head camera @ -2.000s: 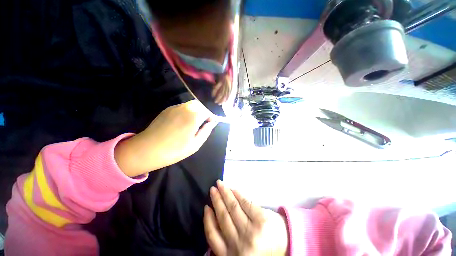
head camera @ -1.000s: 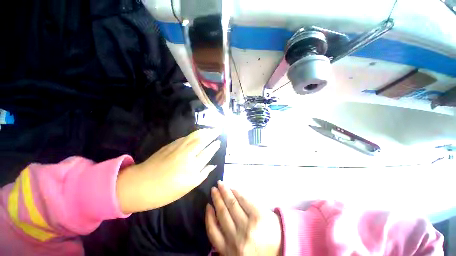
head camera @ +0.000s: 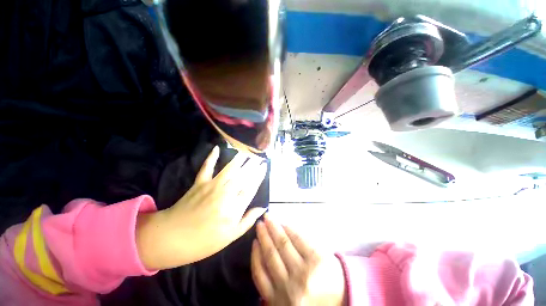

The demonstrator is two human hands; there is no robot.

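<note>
A black garment (head camera: 108, 137) covers the left of the machine table and runs under the machine head. My left hand (head camera: 206, 212) lies on it with fingers spread, fingertips near the glare below the take-up lever guard (head camera: 224, 66). The needle and presser foot are lost in glare and behind the guard. My right hand (head camera: 290, 263) rests flat at the garment's right edge, fingertips near my left thumb. Neither hand visibly grips the cloth.
Thread snips (head camera: 413, 163) lie on the white table (head camera: 359, 224) right of the needle area. The ribbed tension dial (head camera: 309, 176) and larger tension knob (head camera: 416, 98) stick out from the machine head. A dark thread line crosses the table.
My left hand was pinched near the needle two seconds ago; it has opened, moved down and now lies spread on the cloth. My right hand has barely moved. The camera view has shifted.
</note>
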